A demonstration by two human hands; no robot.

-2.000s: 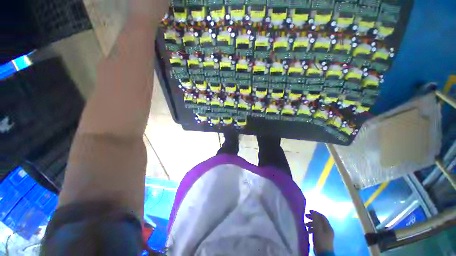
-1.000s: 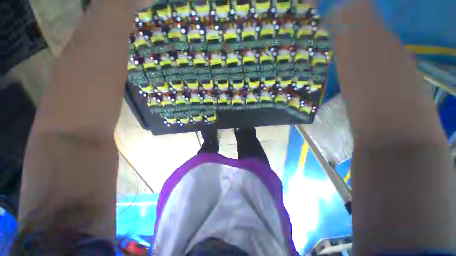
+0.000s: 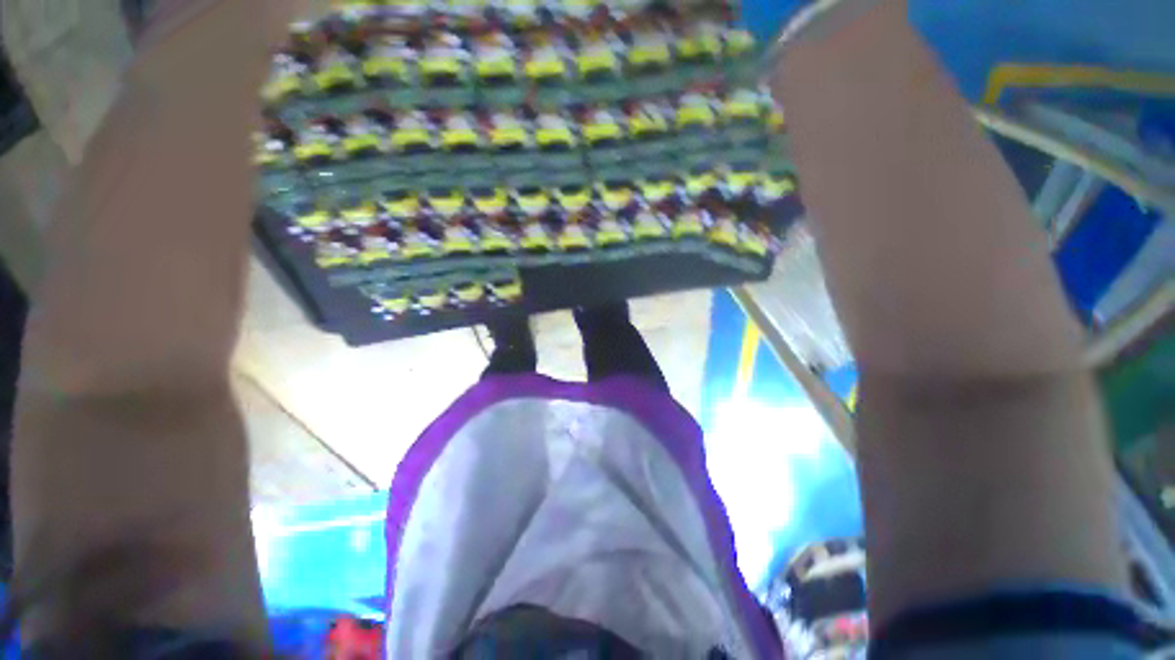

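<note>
A flat black tray point(image 3: 619, 284) spans the top middle, in front of my body, and its far side is cut off by the top edge. Rows of small green circuit boards point(image 3: 515, 194) with yellow blocks cover it, except for a bare black strip along the near side. My left forearm point(image 3: 142, 322) runs up along the tray's left side and my right forearm point(image 3: 954, 297) along its right side. Both hands lie beyond the top edge, so their grip does not show.
Pale wooden boards point(image 3: 303, 426) lie underfoot, with my dark legs below the tray. A cream pipe point(image 3: 805, 374) slants down between tray and right forearm. Grey metal bars point(image 3: 1063, 194) stand at the right. Blue floor with yellow lines point(image 3: 747, 355) surrounds the boards. Something red point(image 3: 354, 638) shows at bottom left.
My right hand was low beside my body two seconds ago; the right arm is now raised along the tray's right side. The tray has shifted left and slightly up in view.
</note>
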